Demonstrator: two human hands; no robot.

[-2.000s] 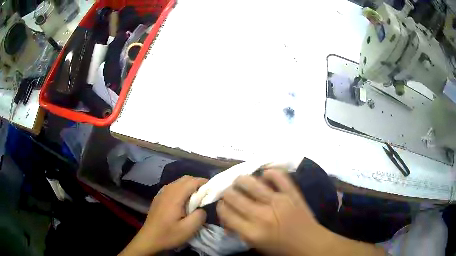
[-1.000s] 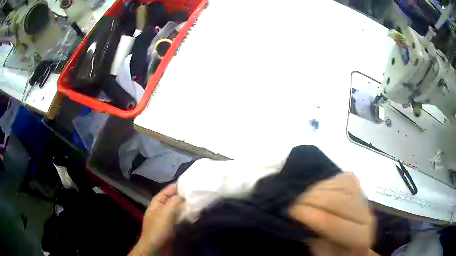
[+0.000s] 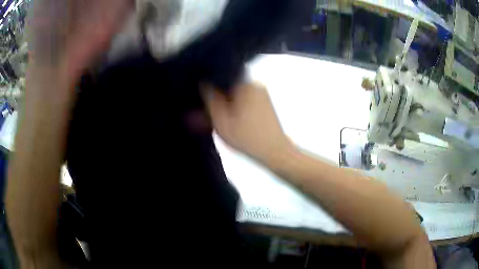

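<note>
A garment with a large black part [image 3: 152,173] hangs close in front of me and fills the left middle of the view. Its white part [image 3: 181,23] shows at the top, blurred. My right hand [image 3: 244,118] grips the black cloth at its right side, with the fingertips hidden in it. My left hand [image 3: 86,29] is raised at the top left, blurred and partly cut off by the top edge. Whether its fingers hold the cloth cannot be told.
The off-white sewing machine head [image 3: 388,107] stands at the right, over its machine bed [image 3: 404,171]. The white table [image 3: 310,105] spreads behind and right of the garment. My right forearm crosses the table's front edge. A dark tip, perhaps the snips, shows beside that forearm.
Both hands have moved up from the table's front edge and lifted the garment, whose black part now hangs down. The view has tilted up; the red basket no longer shows.
</note>
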